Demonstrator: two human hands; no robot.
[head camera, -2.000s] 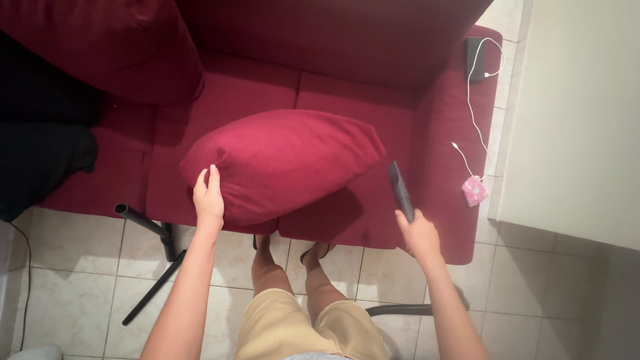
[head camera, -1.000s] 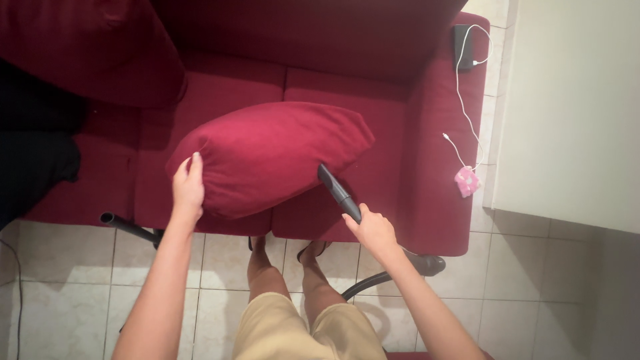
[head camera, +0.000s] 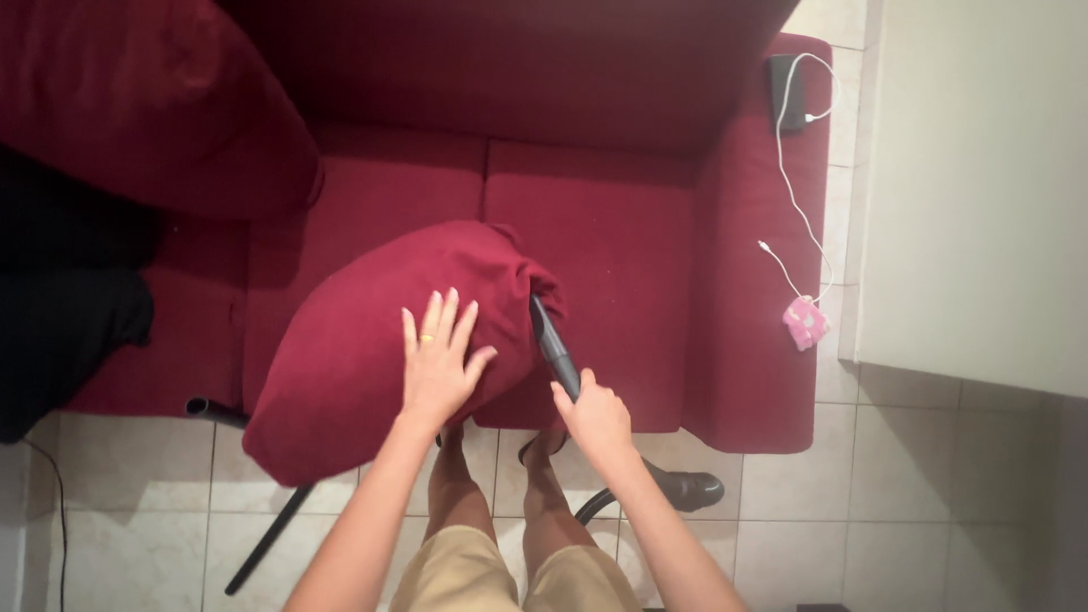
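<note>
A red fabric cushion (head camera: 357, 340) lies tilted over the front of a red sofa (head camera: 595, 229). My left hand (head camera: 440, 361) rests on top of it with fingers spread, a ring on one finger. My right hand (head camera: 597, 418) grips a black vacuum cleaner nozzle (head camera: 552, 344), whose slanted tip touches the cushion's right end, beside a fold in the fabric. The tip's very end is partly hidden by that fold. A black hose (head camera: 599, 506) runs below my right forearm.
Black tubes (head camera: 268, 540) stand at the sofa's front left. Another red cushion (head camera: 153, 110) and black cloth (head camera: 68, 314) lie left. On the right armrest are a black box (head camera: 788, 93), a white cable (head camera: 790, 191) and a small pink item (head camera: 805, 323). A pale cabinet or wall panel (head camera: 977, 195) is beyond.
The cushion has turned, its left end now lower over the sofa's front edge. My left hand has moved from its left end onto its upper face. The nozzle has gone to its right end.
</note>
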